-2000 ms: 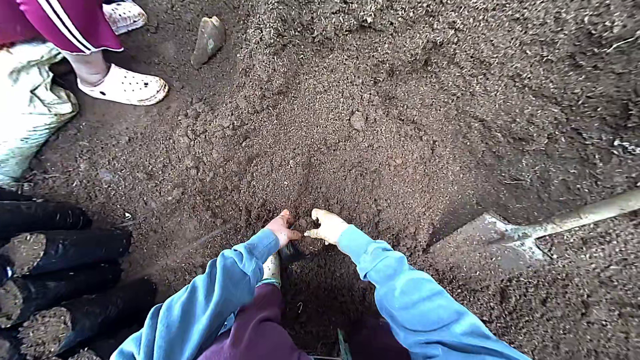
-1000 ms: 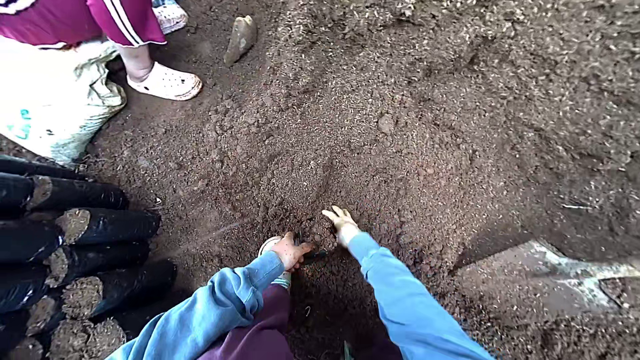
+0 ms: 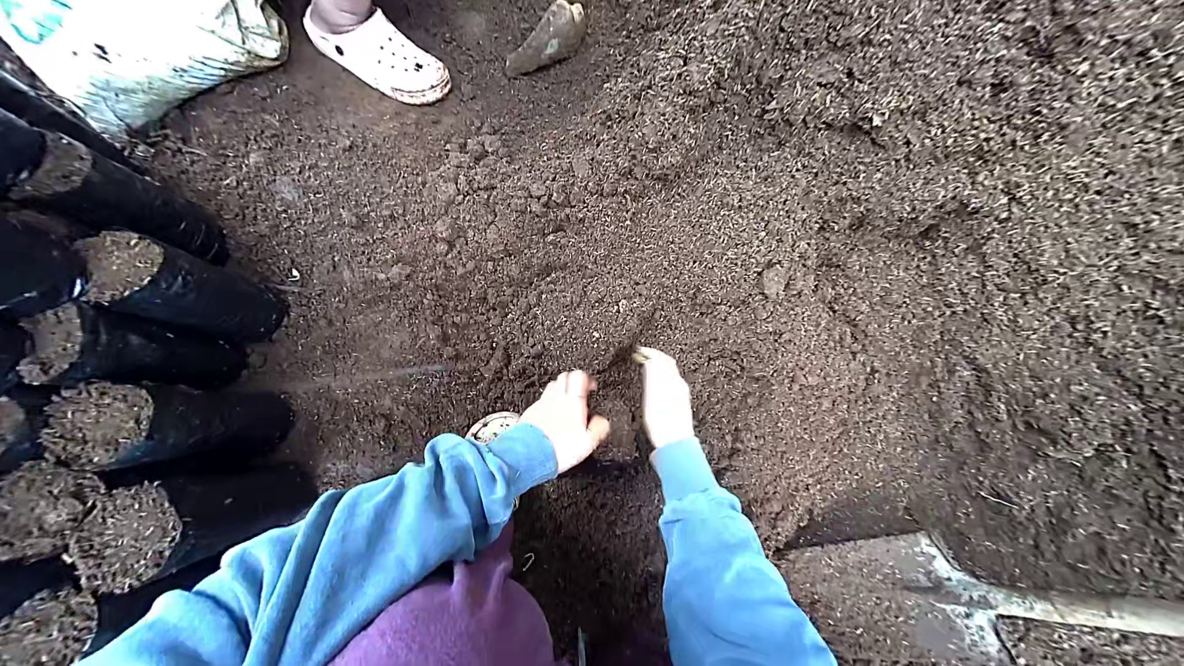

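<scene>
My left hand [image 3: 566, 421] is at the near edge of a broad heap of loose brown soil [image 3: 703, 277], its thumb and fingers apart. Facing it, a short gap to the right, my right hand [image 3: 664, 398] is held with its palm turned inward and its fingertips by the soil. Some dark soil shows between the two hands. A dark edge, perhaps of a black plastic bag, lies just below them, mostly hidden. Both hands are slightly blurred.
Several black plastic bags packed with soil [image 3: 194, 291] lie stacked at the left. A white sack [image 3: 176, 55] and another person's clog [image 3: 379, 57] are at the upper left, a stone [image 3: 548, 39] beside them. A shovel [image 3: 860, 583] rests at the lower right.
My left hand has left the dark thing it was touching a second ago and is now over the soil's edge. The view has shifted, so the shovel sits lower in it.
</scene>
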